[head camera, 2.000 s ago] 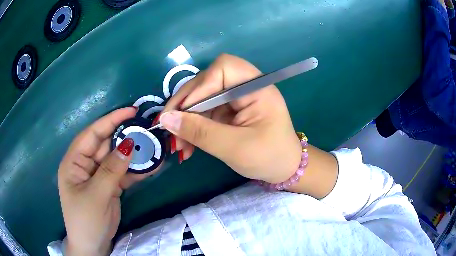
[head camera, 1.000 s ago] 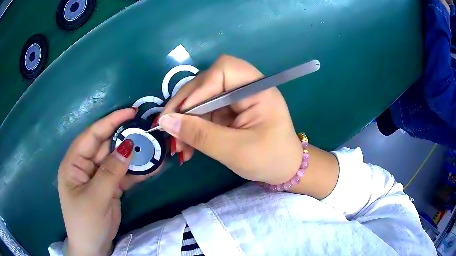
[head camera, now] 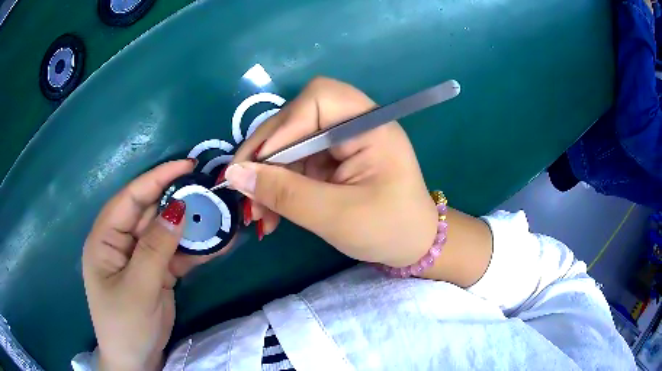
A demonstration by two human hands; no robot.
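My left hand (head camera: pixel 138 253) holds a black wheel (head camera: pixel 199 222) with a pale grey centre and a white ring, its thumb on the left of the face. My right hand (head camera: pixel 348 181) grips silver tweezers (head camera: pixel 363 124) like a pen. The tweezers' fine tip touches or nearly touches the upper right of the white ring. Arc stickers (head camera: pixel 242 116), white half-rings, lie on the green bench just beyond my hands, partly hidden by my right fingers. I cannot tell whether the tip holds a sticker.
Waiting wheels (head camera: pixel 62 67) stand on a green strip at the far left, beyond the curved bench edge. The glossy green bench (head camera: pixel 508 87) spreads under my hands. A person's blue sleeve (head camera: pixel 631 138) is at the right edge. A small white patch (head camera: pixel 258 77) shows beyond the stickers.
The waiting wheels on the far strip have shifted up and right. The held wheel and my left thumb have moved slightly left; the tweezers remain at the ring.
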